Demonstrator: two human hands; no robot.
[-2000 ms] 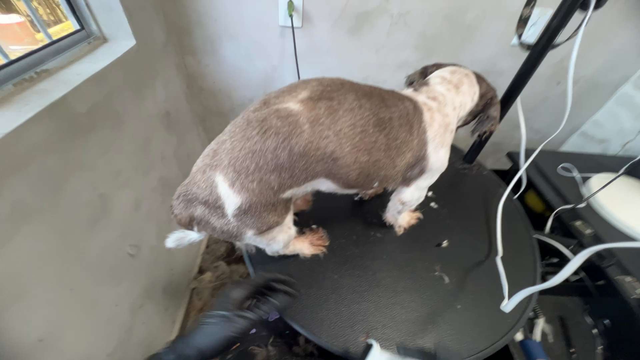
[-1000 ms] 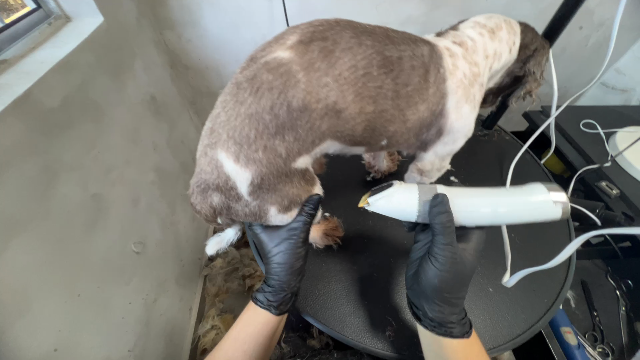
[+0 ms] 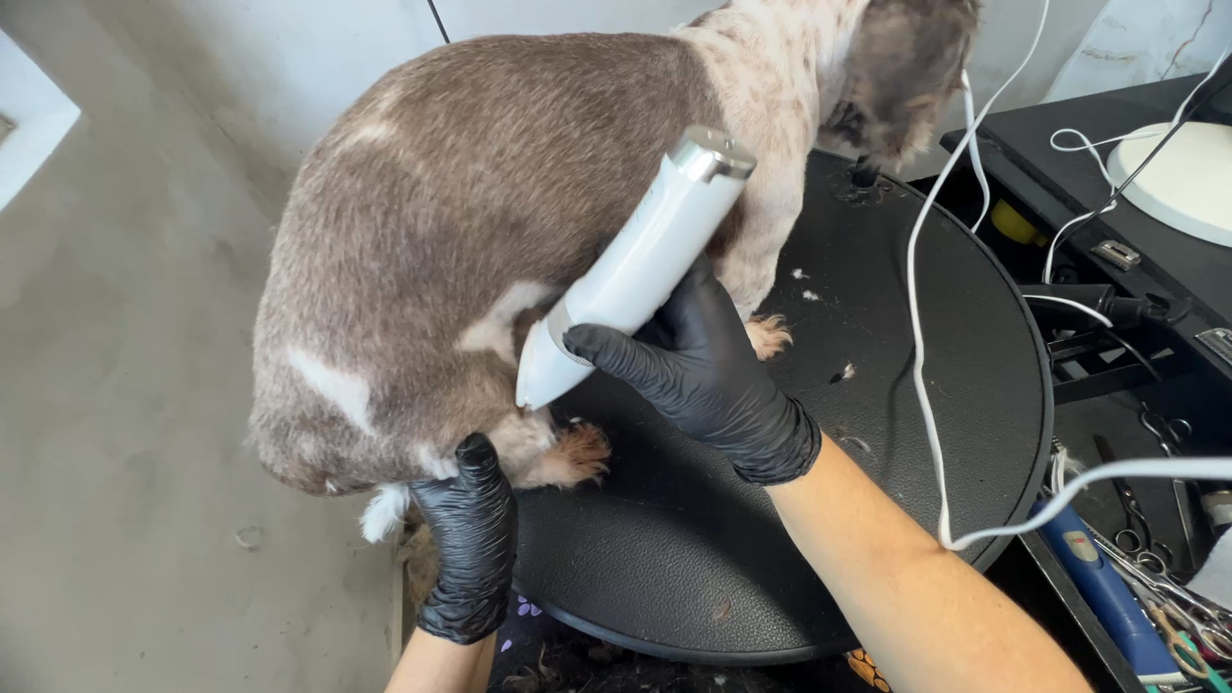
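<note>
A brown and white dog with short-clipped fur stands on a round black grooming table, its head turned to the right. My right hand, in a black glove, grips a white hair clipper. The clipper slants down to the left, and its blade end is at the dog's hind leg. My left hand, also gloved in black, is against the rear of that leg beside the white tail tip, thumb up; its fingers are largely hidden. An orange-brown hind paw rests on the table.
White cords hang across the table's right side. Beyond them are a black cart with a round white lid-like object, and a tray holding scissors and a blue-handled tool. A wall stands at the left. Loose hair lies on the tabletop.
The clipper, held level away from the dog one second ago, is now tilted with its blade end at the hind leg. My left hand stays at the leg. The view is closer to the dog.
</note>
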